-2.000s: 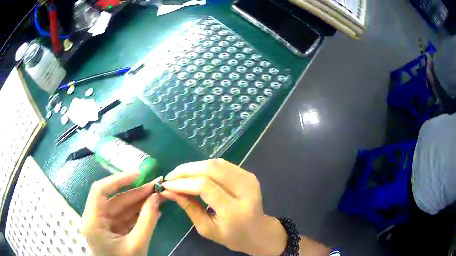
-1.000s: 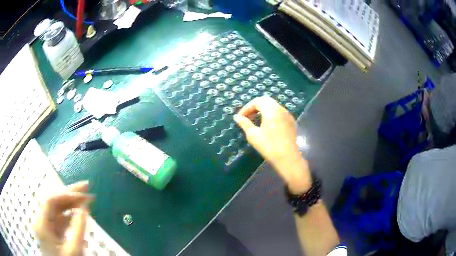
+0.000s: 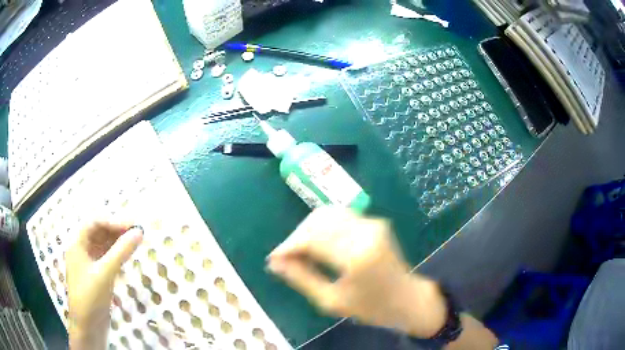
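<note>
The holding board, white with rows of dumbbell-shaped holes, lies at the lower left. My left hand is over its left part, thumb and finger together; a small dark round thing shows at the thumb tip. My right hand, blurred, is over the green bench beside the board, fingertips pinched; whether they hold a small part cannot be told. The green squeeze bottle lies on its side behind my right hand. The blister tray with shiny discs in many pockets lies at the right.
Black tool, metal tweezers, crumpled tissue, blue-ended pen and loose discs lie mid-bench. A white bottle stands behind. Another board is at upper left, phone and stacked boards at right.
The view has swung left. My right hand has left the blister tray and reached the spot where a small round part lay on the bench. My left hand has moved further over the board.
</note>
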